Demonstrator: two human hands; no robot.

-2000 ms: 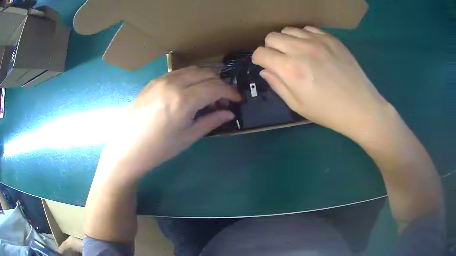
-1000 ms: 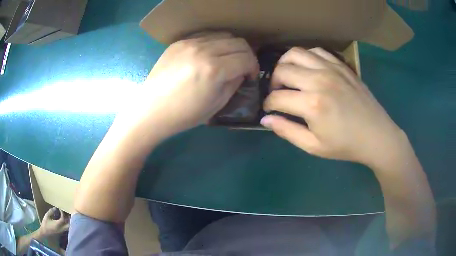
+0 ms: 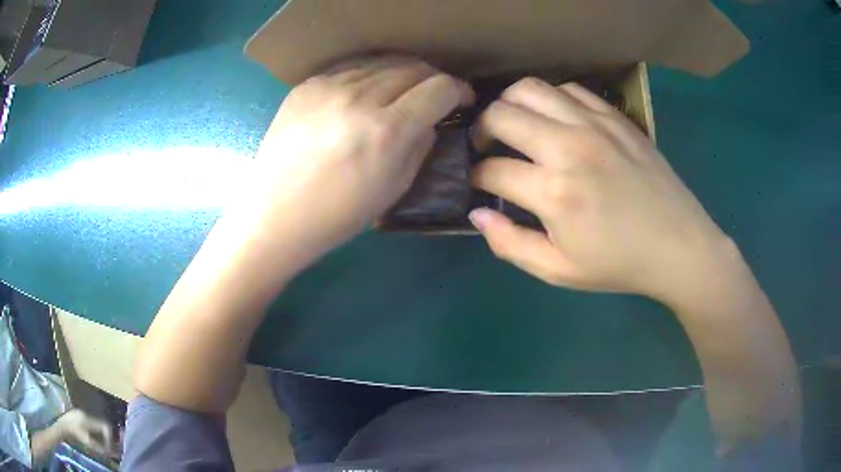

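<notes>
The open brown mailer box (image 3: 646,103) lies on the green table, its lid (image 3: 516,35) raised on the far side. My left hand (image 3: 369,138) reaches into the left half, fingers bent down at the far edge; what its fingertips touch is hidden. A dark, shiny bagged item (image 3: 432,189) shows beside it in the box. My right hand (image 3: 562,175) lies over the right half with curled, spread fingers, pressing on or around dark contents that it mostly covers. Whether it grips them cannot be told.
Stacked mailer boxes (image 3: 88,41) stand at the upper left of the green table (image 3: 516,332). A large carton (image 3: 97,355) is below the table edge at the lower left. Another person's hand (image 3: 78,429) and pale sleeve show at the bottom left corner.
Since the first frame, the box has shifted right in view, and my left hand has moved to its far side. My right hand has come down over the right half. The other person's hand has appeared more fully.
</notes>
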